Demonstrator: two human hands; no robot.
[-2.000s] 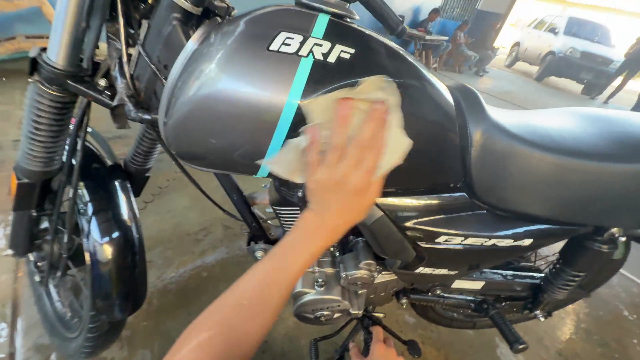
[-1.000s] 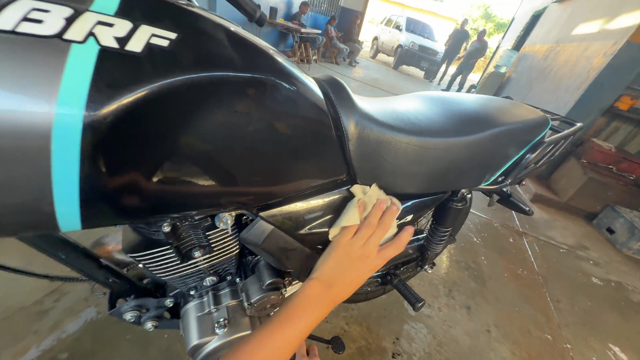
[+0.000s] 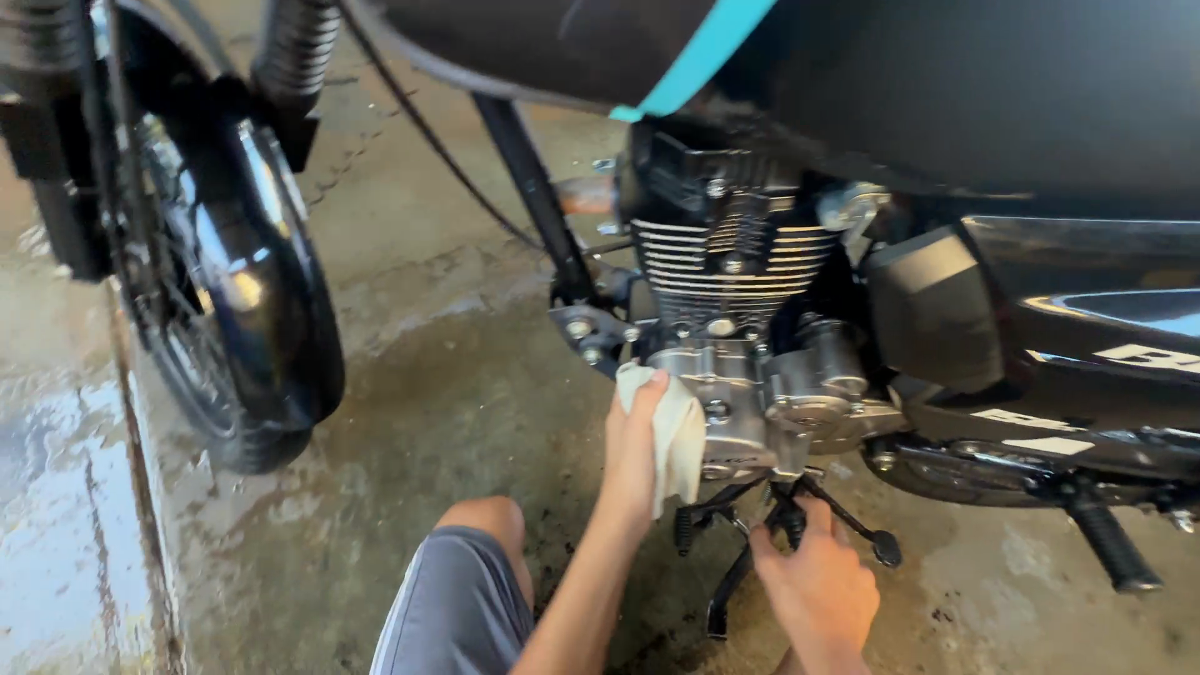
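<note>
My left hand holds a pale cloth against the lower front of the motorcycle's metal engine case. Part of the cloth hangs down beside the thumb. Below the engine, my right hand has its fingers around or against the black footrest and lever parts; its exact hold is partly hidden. The finned engine cylinder rises above the case, under the dark fuel tank with its turquoise stripe.
The front wheel and its glossy black fender stand at the left. A rear footrest juts out at the lower right. My bent knee is near my left arm. The concrete floor has wet, shiny patches.
My left hand, with the cloth, was on the tank, then on the side panel below the seat; now it is down at the engine case. The view has tilted down.
</note>
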